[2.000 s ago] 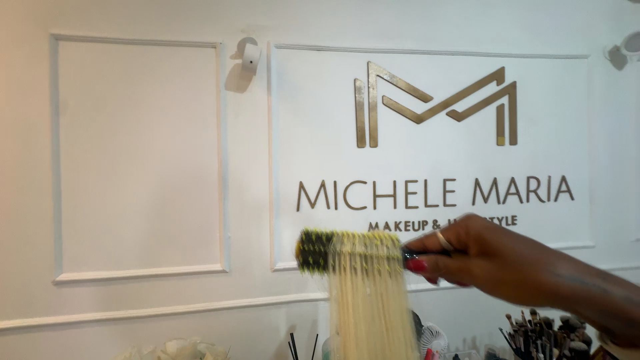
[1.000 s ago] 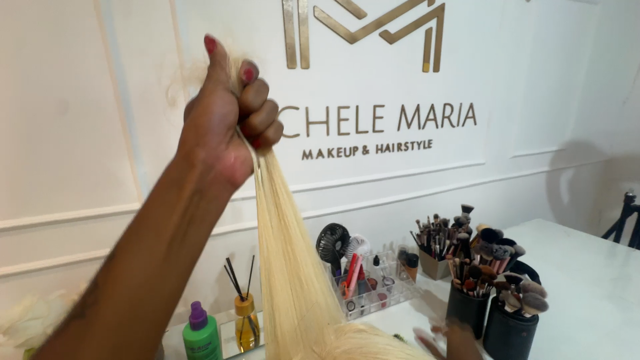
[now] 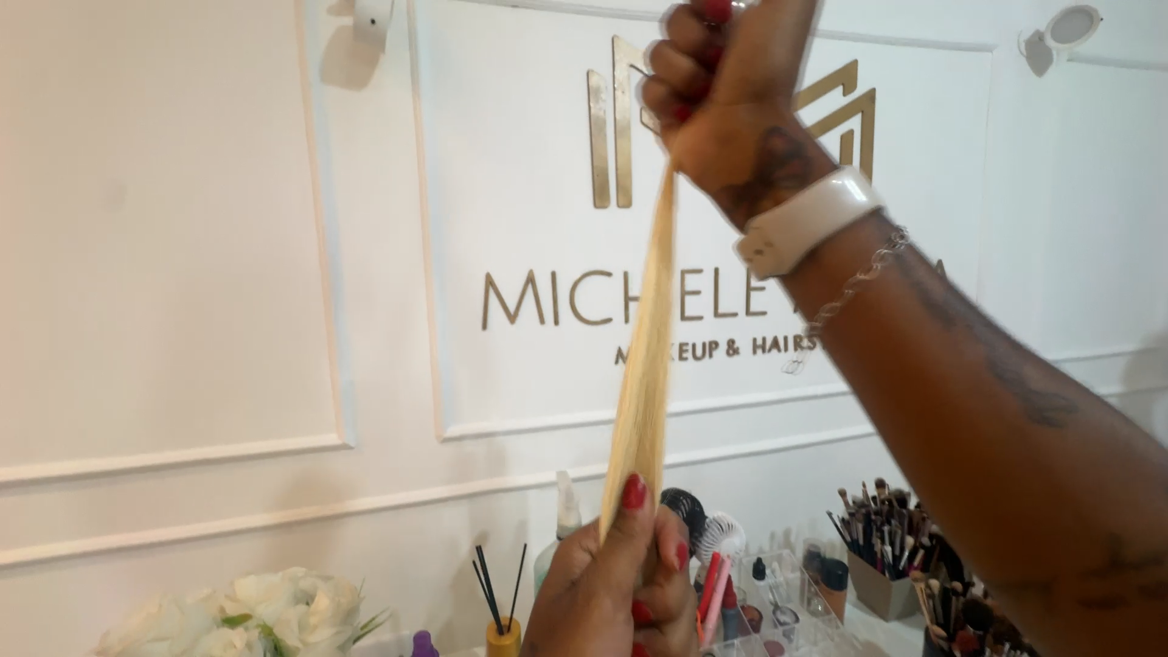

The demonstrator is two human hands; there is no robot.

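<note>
A long, straight section of blonde hair [image 3: 646, 365] is stretched taut, slightly slanted, in front of the wall. My right hand [image 3: 721, 82], at the top of the view, is closed around its upper end; a white watch band [image 3: 812, 222] and a thin chain bracelet [image 3: 858, 283] circle that wrist. Lower down, my left hand [image 3: 620, 584] grips the same hair, the thumb lying along it. Below my left hand the hair is hidden, and the fingertips of my right hand are partly cut off by the top edge.
Along the bottom stand white flowers [image 3: 265, 611], a reed diffuser [image 3: 504, 634], a clear acrylic organizer [image 3: 785, 602] with cosmetics, small fans [image 3: 684, 516] and makeup brushes in holders [image 3: 885, 575]. Behind is a white panelled wall with raised metallic lettering.
One second ago my left hand held the hair up high; now my right hand grips it at the top and my left hand lower down. The brush seen two seconds ago is not visible now.
</note>
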